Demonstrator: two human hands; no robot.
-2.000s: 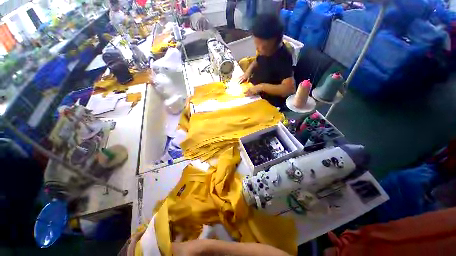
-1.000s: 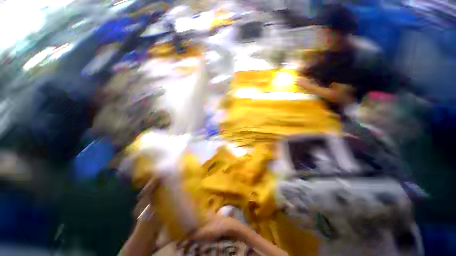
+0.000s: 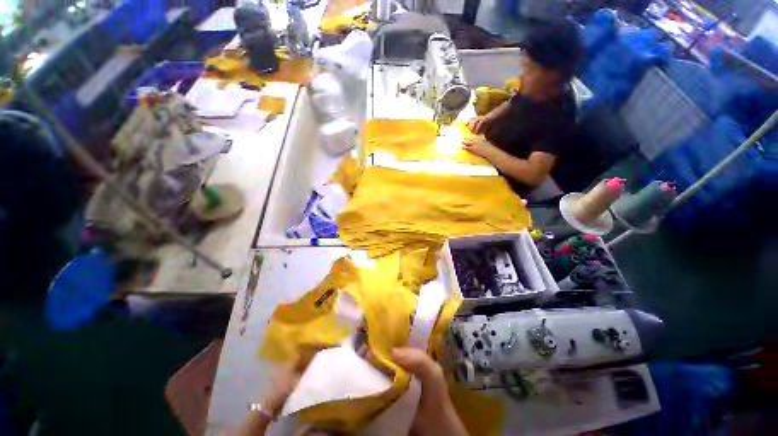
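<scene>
A crumpled bundle of mustard cut pieces [image 3: 384,294] with white patches lies on the near end of the white sewing table. My right hand [image 3: 418,366] holds part of the mustard and white cloth, its fingers bent over the edge. My left hand [image 3: 277,393] is at the left side of a white-faced piece [image 3: 337,379], blurred and partly covered by it, and holds the cloth. Both hands are at the bottom of the view. A broad fanned pile of stacked mustard pieces [image 3: 435,204] lies just beyond the bundle.
A long white sewing machine head [image 3: 546,339] lies to the right, with a white small parts box [image 3: 540,277] behind it. A person in black [image 3: 533,128] works at another machine [image 3: 445,77] across the table. Thread cones [image 3: 597,200] stand at the right. A blue round object [image 3: 81,289] is at left.
The view has swung left and steadied. Both hands were raised with a white and mustard piece at the left; now they hold cloth over the bundle nearer the middle.
</scene>
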